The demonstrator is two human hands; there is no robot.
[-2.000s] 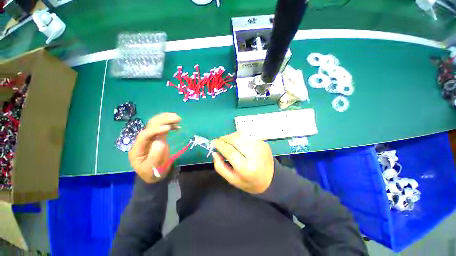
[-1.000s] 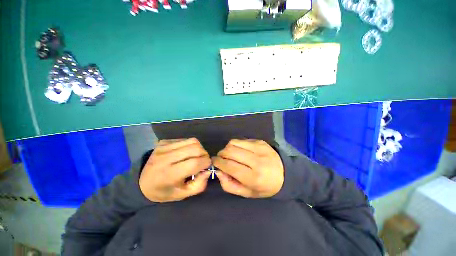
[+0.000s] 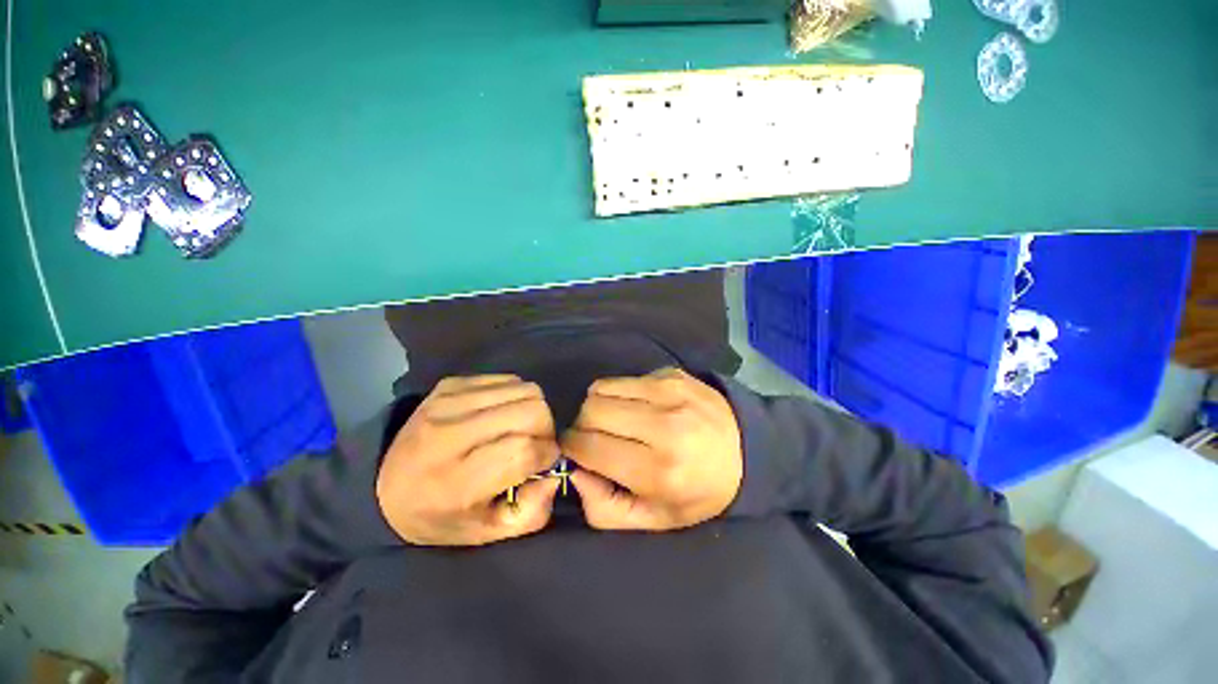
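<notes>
My left hand (image 3: 470, 461) and my right hand (image 3: 652, 452) meet close to my body, below the table's front edge. The fingertips of both pinch a small part (image 3: 562, 474) between them. Only thin light-coloured prongs of it show; the fingers hide the rest, and no red wire shows now. Circuit boards (image 3: 198, 190) lie in a small pile at the left of the green table, with a dark round part (image 3: 80, 82) beside them. The pale-yellow jig (image 3: 755, 139) lies near the table's front edge.
Behind the jig are the cut-off front of the screw feeder (image 3: 688, 11) and a plastic bag of brass-coloured parts (image 3: 831, 23). Clear rings (image 3: 1002, 67) lie at the right rear. Below the edge are a blue bin (image 3: 127, 448) at left and another with white housings (image 3: 1026, 354) at right.
Both hands have drawn back from over the table edge to my body and closed together around the part. The view has tilted down, so the red wires and most of the feeder have left the picture.
</notes>
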